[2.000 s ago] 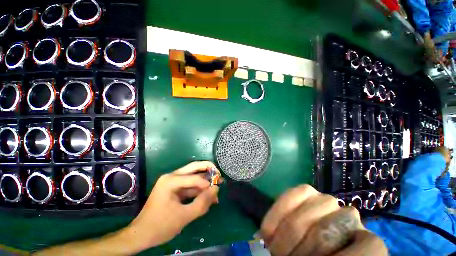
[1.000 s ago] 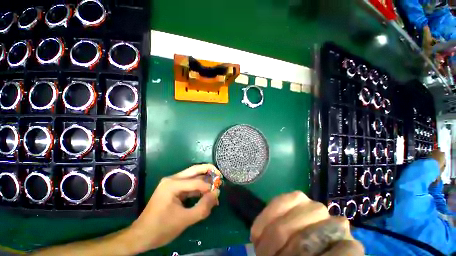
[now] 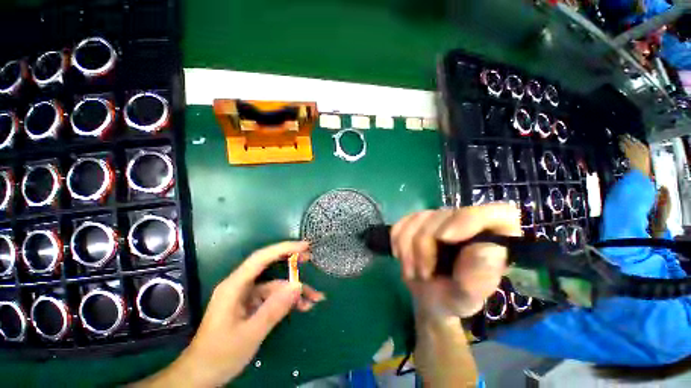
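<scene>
My left hand (image 3: 254, 303) holds a small watch case (image 3: 294, 269) edge-on between thumb and fingers, showing its orange edge, at the lower left of the screw dish. My right hand (image 3: 454, 258) grips the black electric screwdriver (image 3: 530, 261), its body lying to the right. The screwdriver's dark front end is over the right part of the round grey screw dish (image 3: 333, 227). The bit tip is too small to make out. The dish surface is densely dotted.
An orange fixture (image 3: 270, 150) with a dark cradle stands behind the dish, beside a loose silver ring (image 3: 350, 158). Black trays with watch cases stand left (image 3: 182, 227) and right (image 3: 452, 136). A neighbouring person's blue sleeve (image 3: 625, 208) is at the right.
My right hand and the screwdriver have moved up, from beside the watch case to over the dish. The left hand still holds the case, now turned more edge-on. The view has shifted slightly.
</scene>
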